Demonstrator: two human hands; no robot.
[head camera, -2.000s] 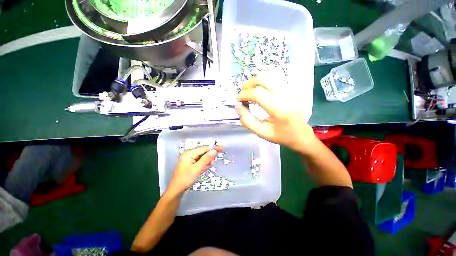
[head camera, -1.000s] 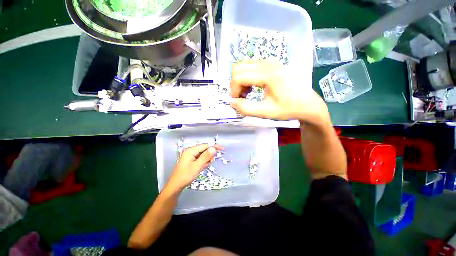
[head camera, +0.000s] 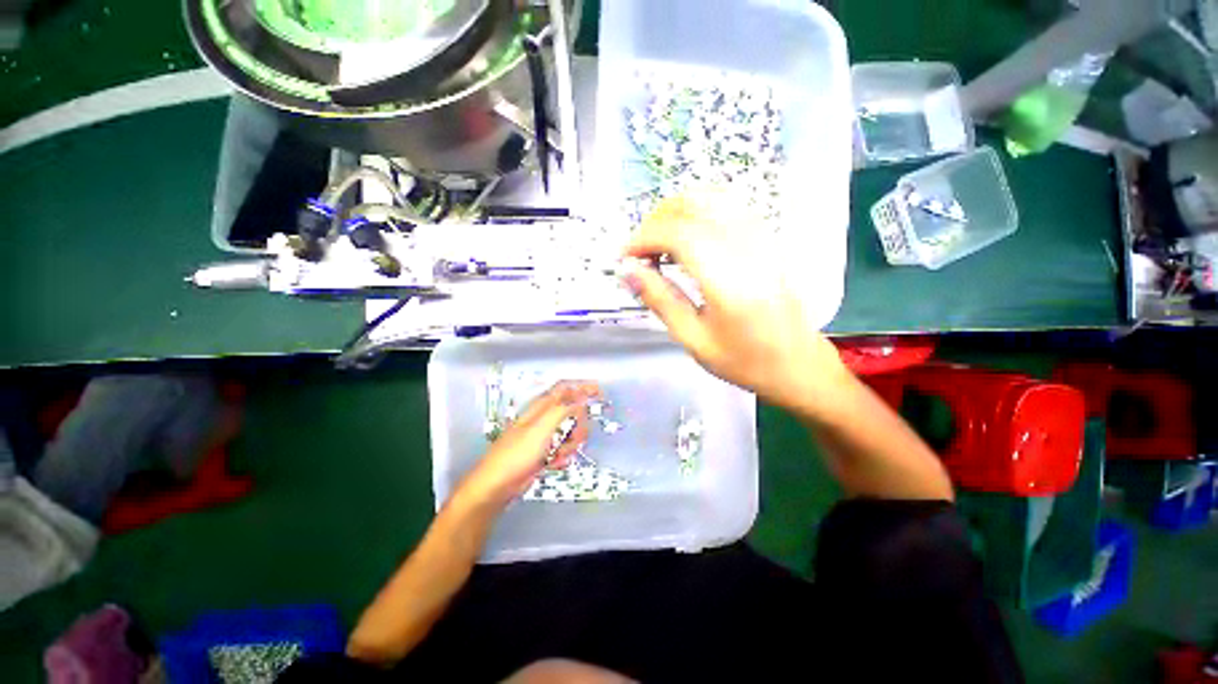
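Observation:
My right hand (head camera: 708, 287) is at the right end of the silvery-white fixture (head camera: 568, 267), thumb and fingertips close together; glare hides whether a part is between them. My left hand (head camera: 541, 434) is over the lap-side tub (head camera: 655, 515), fingers curled, with small whitish bits showing at the palm that may be parts in it or behind it. Small white and green parts (head camera: 574, 481) lie in a heap in this tub, with a few more at its left and right sides. The large bench tub (head camera: 815, 174) holds many such parts (head camera: 695, 134), partly behind my right hand.
A steel bowl feeder (head camera: 361, 100) stands behind the machine. A pneumatic cylinder (head camera: 234, 275) sticks out left. Two clear boxes (head camera: 915, 114) sit right of the bench tub. Red stools (head camera: 1042, 434) and blue crates (head camera: 254, 635) are on the floor. A person's leg (head camera: 120, 434) shows at left.
My right hand has moved from over the bench tub's near side back to the fixture's end. My left hand has turned and its fingers have curled differently over the lap-side tub. The view has shifted slightly.

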